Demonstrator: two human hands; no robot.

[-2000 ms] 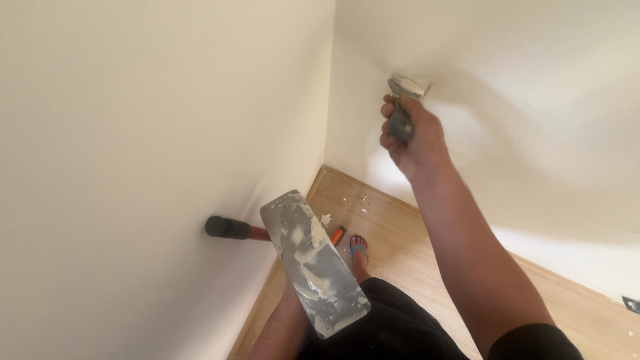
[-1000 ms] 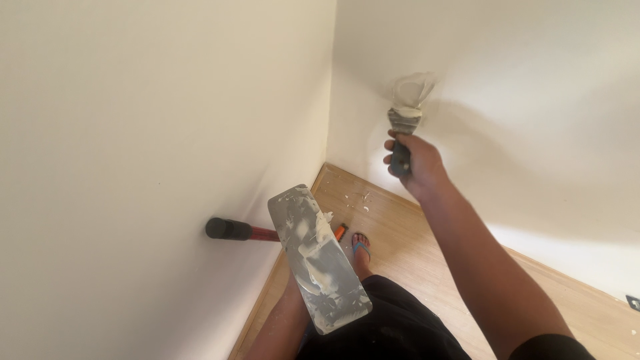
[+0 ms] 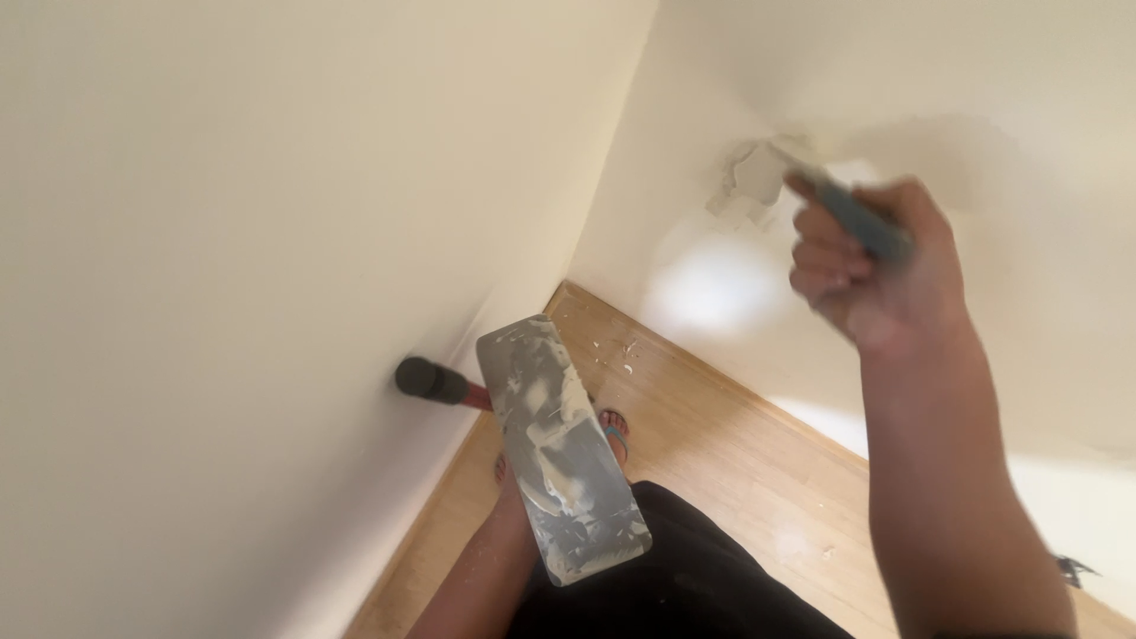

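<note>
My right hand (image 3: 874, 257) grips the blue-grey handle of a putty knife (image 3: 856, 213). The blade is blurred and seen nearly edge-on, its tip at the right side of a patch of filler (image 3: 759, 173) on the right wall; whether it touches cannot be told. A rectangular metal plate (image 3: 564, 453), smeared with pale filler, lies across the lower middle of the view. Beneath it my left hand is hidden; only the forearm shows, running up to the plate. A red handle with a black end (image 3: 432, 380) juts out from under the plate's left side, close to the left wall.
Two pale walls meet in a corner above a light wooden floor (image 3: 710, 417) edged with wooden trim. White crumbs (image 3: 628, 355) lie on the floor near the corner. My sandalled feet (image 3: 614, 430) stand below the plate. A small dark object (image 3: 1076, 570) is at the lower right.
My right hand has moved to the right and turned the putty knife, which earlier showed its blade flat below the filler patch. The view has shifted somewhat. The plate remains over my left forearm.
</note>
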